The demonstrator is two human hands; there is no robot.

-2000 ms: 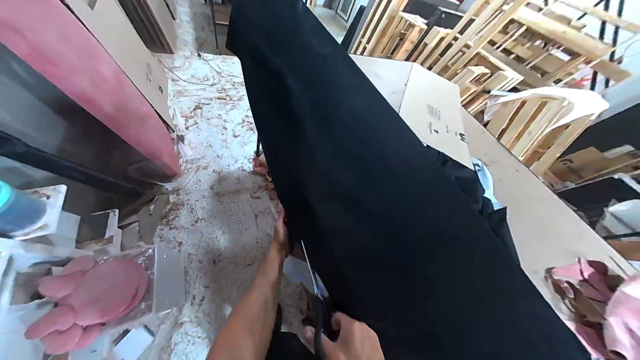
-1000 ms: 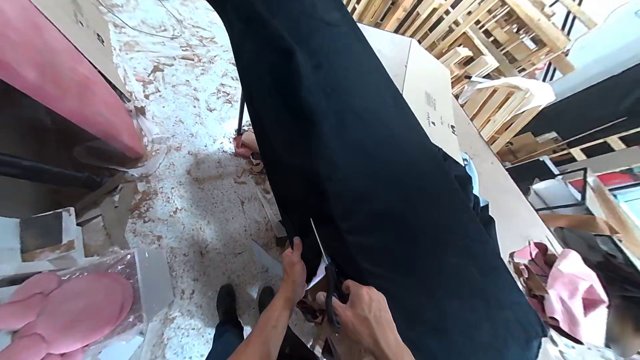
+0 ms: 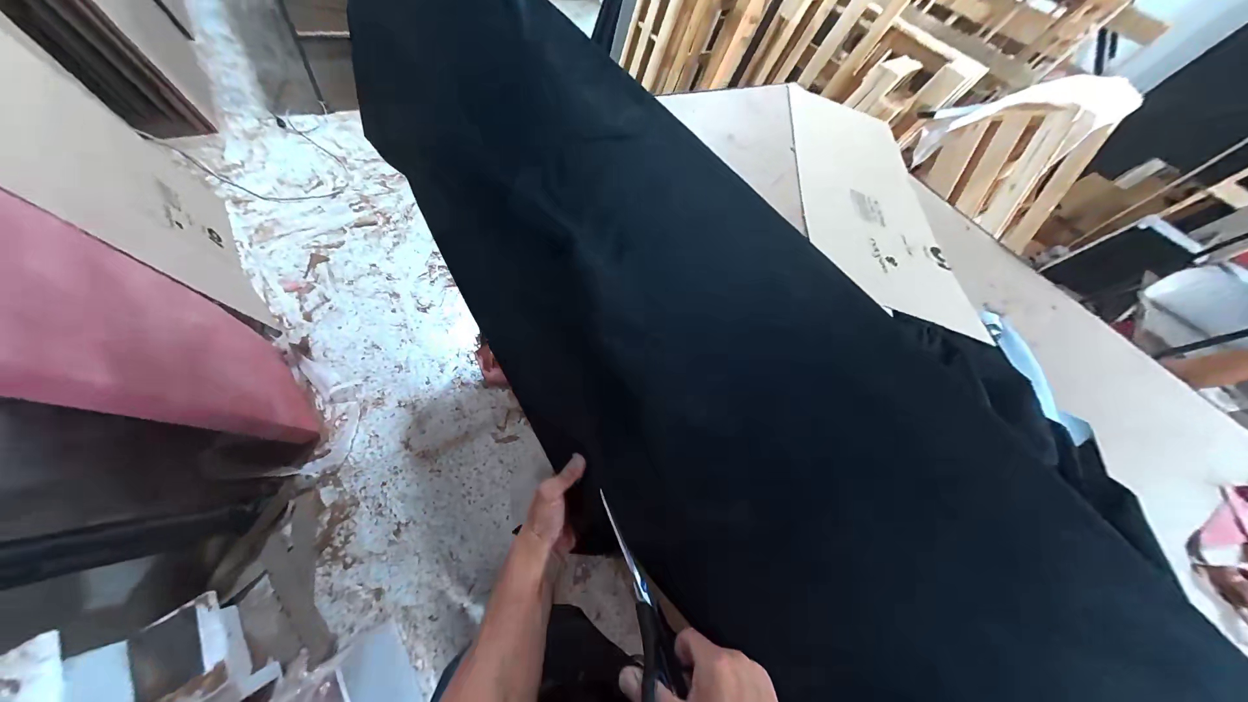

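Observation:
A long sheet of black fabric (image 3: 741, 390) runs diagonally over a pale work table and past its near edge. My left hand (image 3: 552, 507) pinches the fabric's left edge, thumb on top, with the other fingers partly hidden. Just to the right, my right hand (image 3: 707, 668) grips black-handled scissors (image 3: 639, 585) at the bottom of the view. Their blades point up and away, with the upper blade lying over the black cloth near my left hand. A cut edge runs down beside the blades.
A cardboard sheet (image 3: 868, 214) with printing lies on the table (image 3: 1063, 331). Wooden frames (image 3: 760, 39) stand behind it. At left is a pink upholstered piece (image 3: 127, 322) beside cardboard. Scraps litter the floor (image 3: 380, 292), and a cable (image 3: 253, 193) lies across it.
The view has swung back up and to the left since a second ago. Both hands stay at the fabric's left edge, and the scissors remain in my right hand.

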